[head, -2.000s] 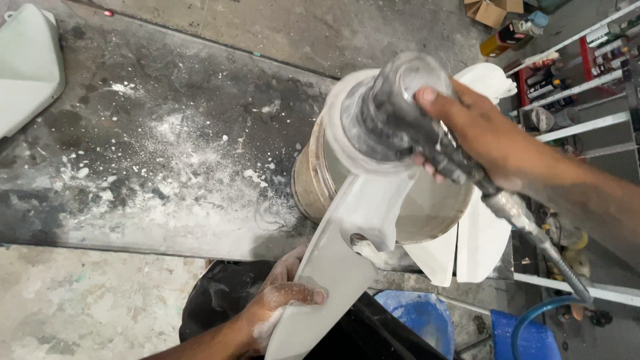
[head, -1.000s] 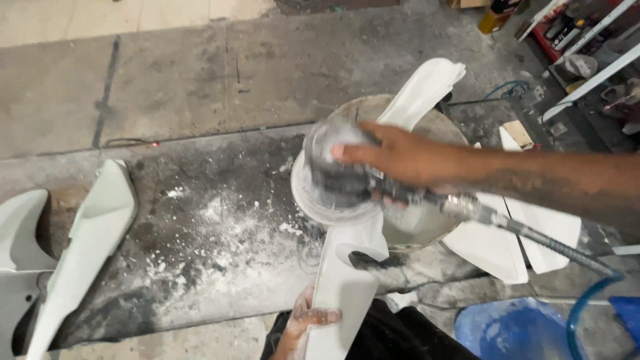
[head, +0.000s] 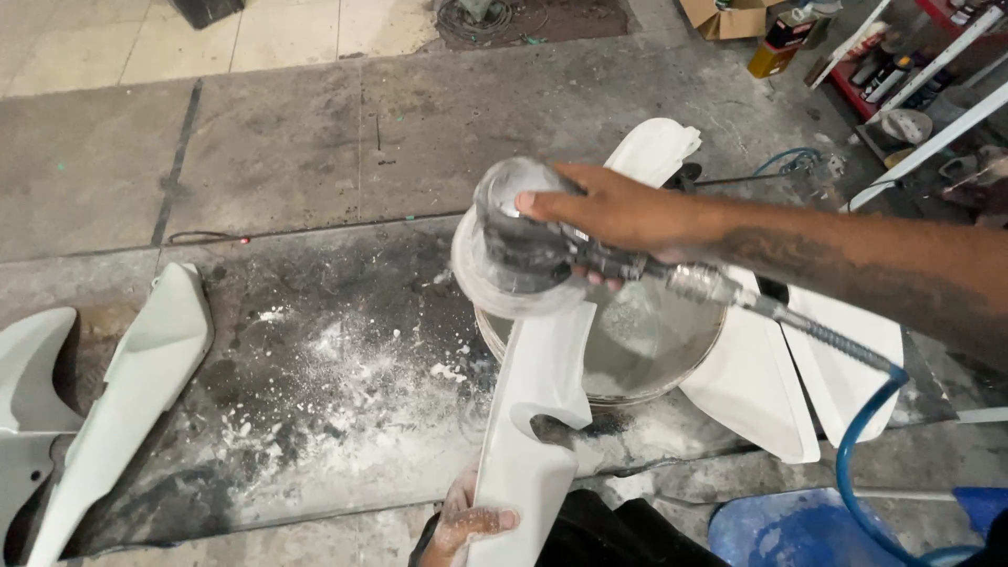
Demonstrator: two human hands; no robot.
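Observation:
My right hand (head: 622,209) is closed around a dusty pneumatic orbital sander (head: 524,228), palm over its body, with an air hose running off to the right. The sander's round pad lies over the upper middle of a white motorcycle-style fairing panel (head: 524,441) and hides part of it. My left hand (head: 472,520), dusted white, grips the lower end of that panel, thumb on its face. The panel slants above a round bucket (head: 661,346), and its far end (head: 654,150) shows beyond the sander. Whether the pad touches the panel cannot be told.
White panels (head: 748,378) lie right of the bucket, and pale panels (head: 150,362) at the left. White dust covers part of the dark mat (head: 260,331). A blue hose (head: 846,465) curls beside a blue plastic object (head: 795,528). A rack with cans (head: 890,79) stands upper right.
The view has shifted, bringing the left-hand panels into sight. The sander stays in my right hand and the panel in my left; more of the panel's far end shows than two seconds ago.

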